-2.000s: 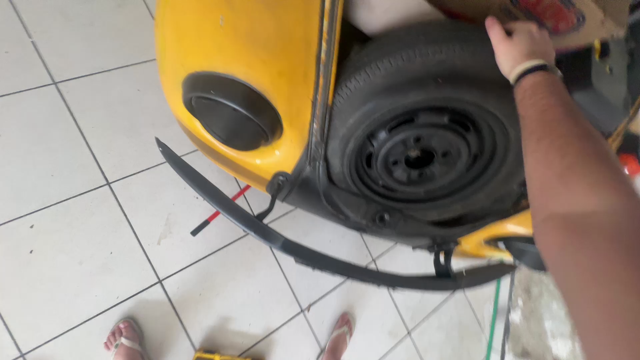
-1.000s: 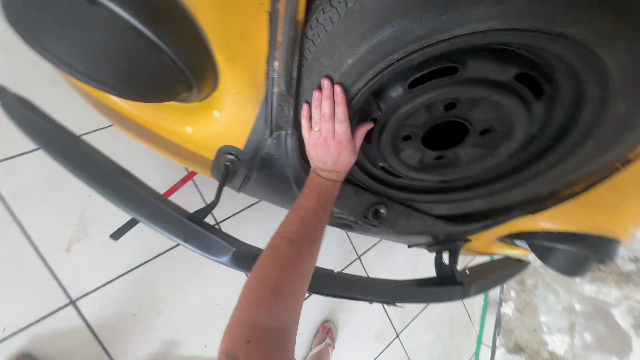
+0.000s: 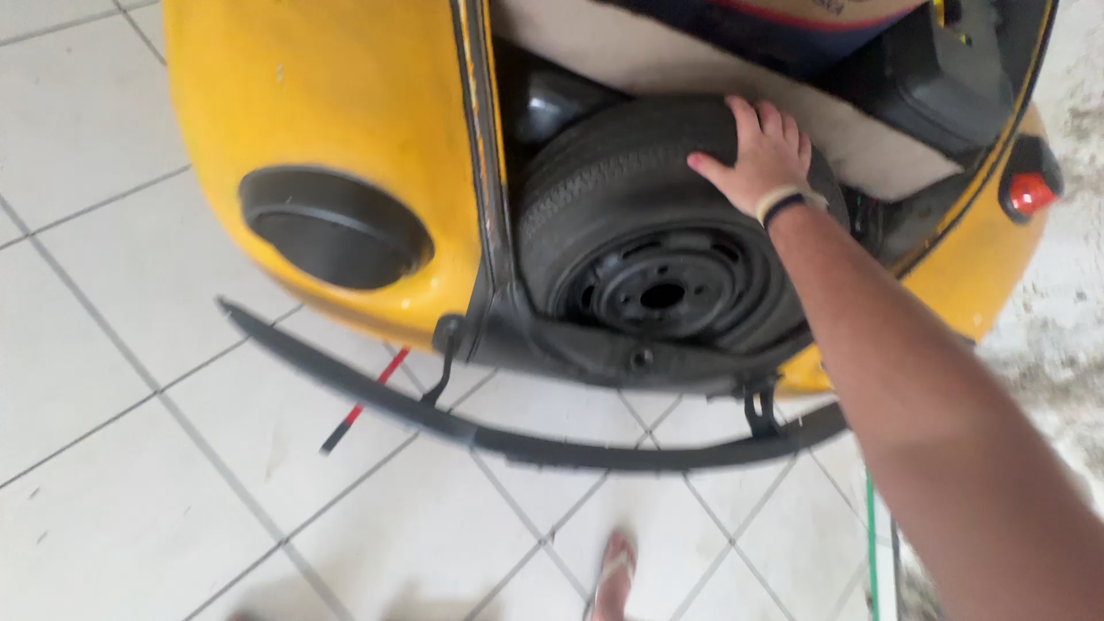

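My right hand (image 3: 763, 164) rests with spread fingers on the tread of a spare tire (image 3: 595, 185), holding nothing. The tire lies tilted around its black steel wheel rim (image 3: 662, 295) in the open front compartment of a yellow car (image 3: 336, 95). A dark curved bumper (image 3: 552, 450) runs below it on brackets. My left hand is out of the frame.
Behind the tire stand a light panel (image 3: 673, 65), a cardboard box (image 3: 802, 21) and a black case (image 3: 940, 95). A red and black bar (image 3: 355, 412) lies under the bumper. A worn wall (image 3: 1069, 285) rises at the right, with a green strip (image 3: 872, 552) below.
A second ago a hand with a ring lay on the tire's sidewall beside the rim; that hand is gone from view. My right hand, unseen then, is on the tread. The view has pulled back.
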